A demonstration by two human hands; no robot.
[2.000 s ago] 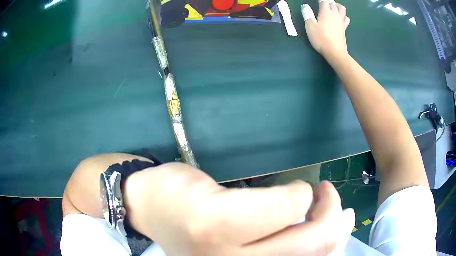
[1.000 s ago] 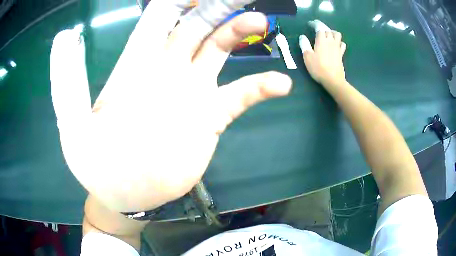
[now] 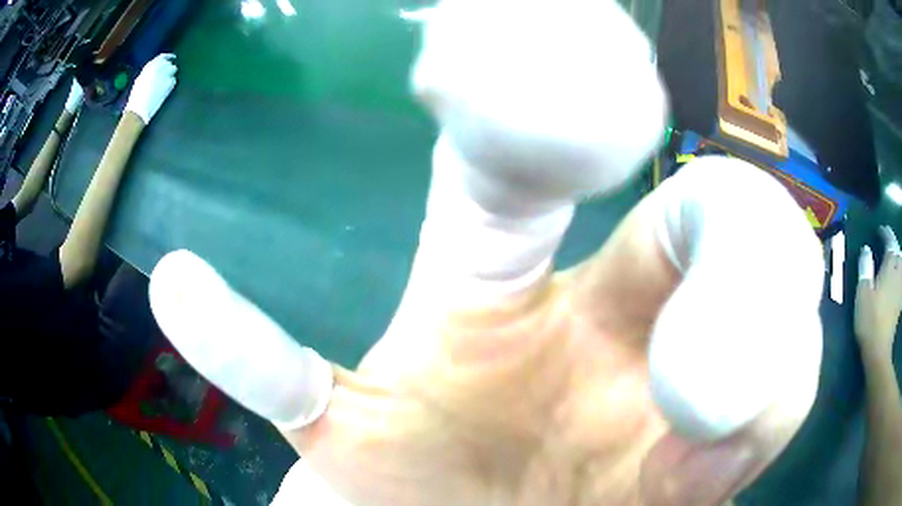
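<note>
My left hand (image 3: 514, 366) fills the middle, very close to the camera, palm facing it, with white finger cots on spread fingers. It holds nothing visible and hides much of the bench. My right hand (image 3: 878, 296) is cut off by the right edge, with whitish cots on its fingertips; it is apart from the machine, with nothing visible in it. The blue machine (image 3: 829, 198) with a black top is at the upper right, its front partly hidden behind my left hand. An orange-brown fixture (image 3: 744, 74) with a long recess lies on its left side.
The green belt surface (image 3: 287, 198) spans the view. A white strip (image 3: 838, 267) lies between the machine and my right hand. At the left, a person in dark clothing (image 3: 45, 341) has white-gloved hands (image 3: 152, 89) near a blue station. A red stool (image 3: 183, 395) stands below.
The view has swung left, bringing the neighbouring person and stool in and shifting the machine and my right hand rightwards. My left hand rose to the camera and remains spread close to it.
</note>
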